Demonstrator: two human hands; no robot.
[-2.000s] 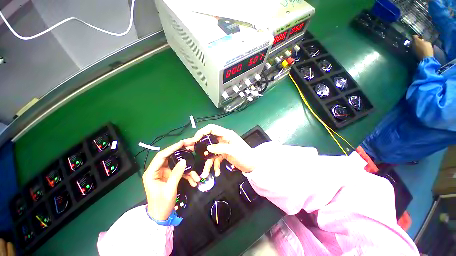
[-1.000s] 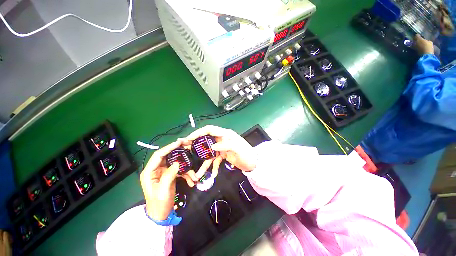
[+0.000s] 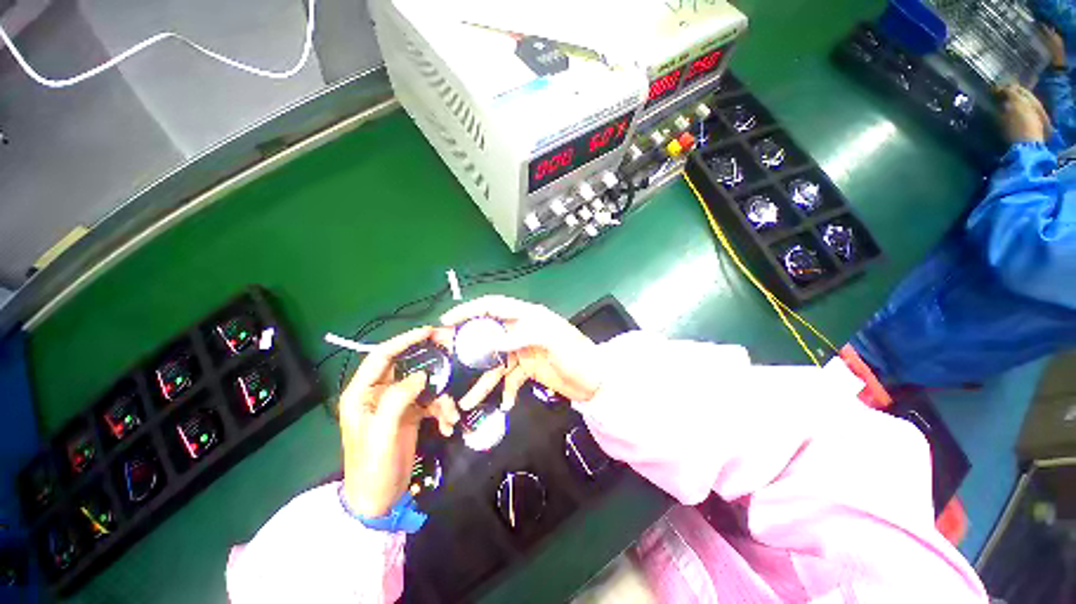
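Observation:
My left hand (image 3: 380, 415), with a blue wristband, holds a round dark display unit (image 3: 425, 369) by its edge. My right hand (image 3: 543, 350) holds a second display unit (image 3: 480, 341) beside it; its face shows bright white. The two units are side by side, faces up towards me. Below my hands lies a black foam tray (image 3: 461, 527) with several units in its pockets, one with a yellow-white needle line (image 3: 519, 500). My hands and sleeves hide part of this tray.
A foam tray of lit units (image 3: 165, 432) lies left, another foam tray (image 3: 781, 189) right. Power supplies (image 3: 519, 118) stand behind, with black leads and a yellow lead (image 3: 734, 258). A person in blue sleeves (image 3: 1024, 212) works at far right near a clear blister tray (image 3: 997, 45).
The faces of the two held units went from dark to red striped patterns, and now the right one is white and the left one mostly dark. The other person's hands moved at the far right.

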